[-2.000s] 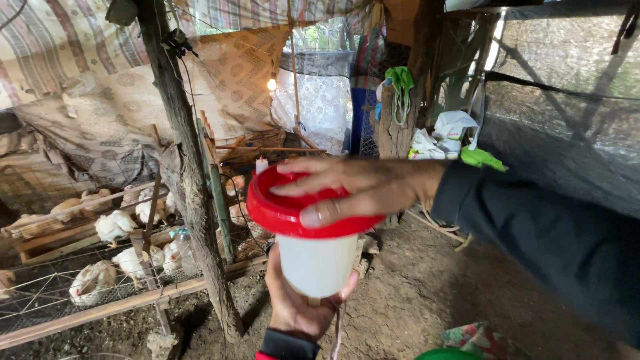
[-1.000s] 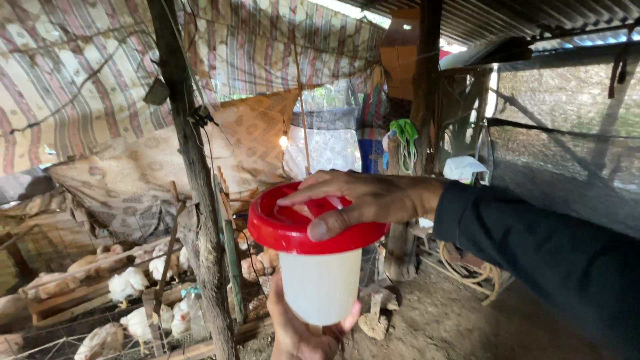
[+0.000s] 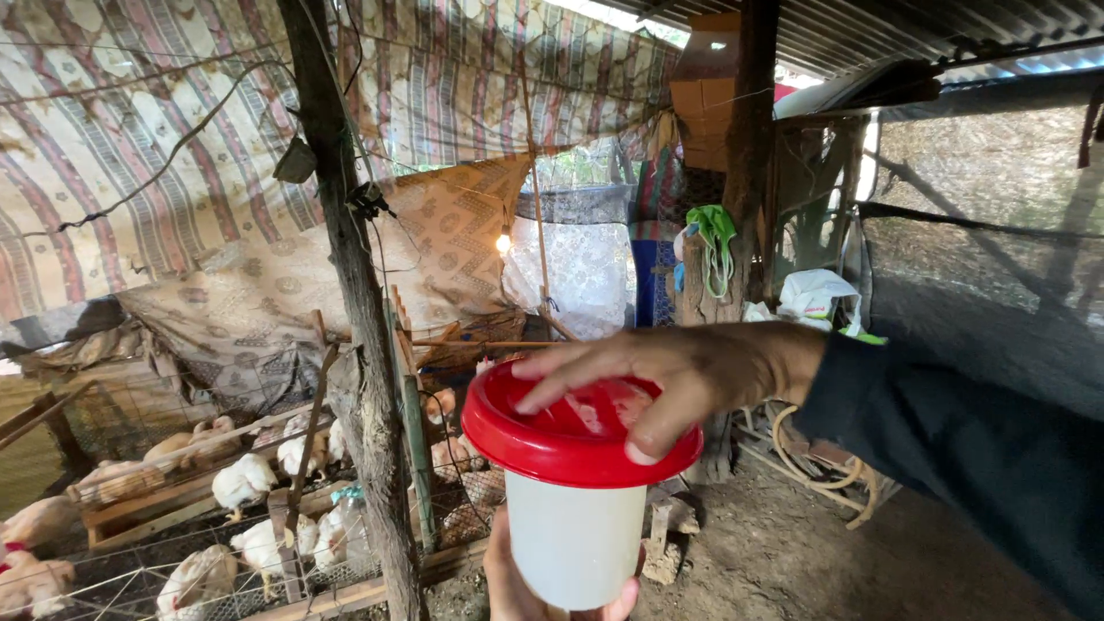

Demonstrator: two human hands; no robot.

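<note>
A white translucent plastic poultry drinker jar [image 3: 576, 539] is held upright at the lower centre, with a red plastic base [image 3: 552, 444] uppermost on it like a lid. From below, my left hand [image 3: 509, 578] grips the jar around its lower part, fingers and thumb showing at either side. Over the red base lies my right hand [image 3: 664, 379], palm down, its fingers spread across the top and the thumb at the near rim. A black sleeve covers my right forearm.
White chickens [image 3: 243, 483] stand and sit behind a wire mesh fence at left. A rough wooden post [image 3: 366, 345] rises left of the jar. A lit bulb [image 3: 504, 241] hangs behind. Bent cane furniture [image 3: 785, 440] and white plastic bags [image 3: 815, 293] are at right.
The view has tilted upward, showing more of the roof and hanging cloths. My hands stay on the drinker, the right one with its fingers shifted on the red base.
</note>
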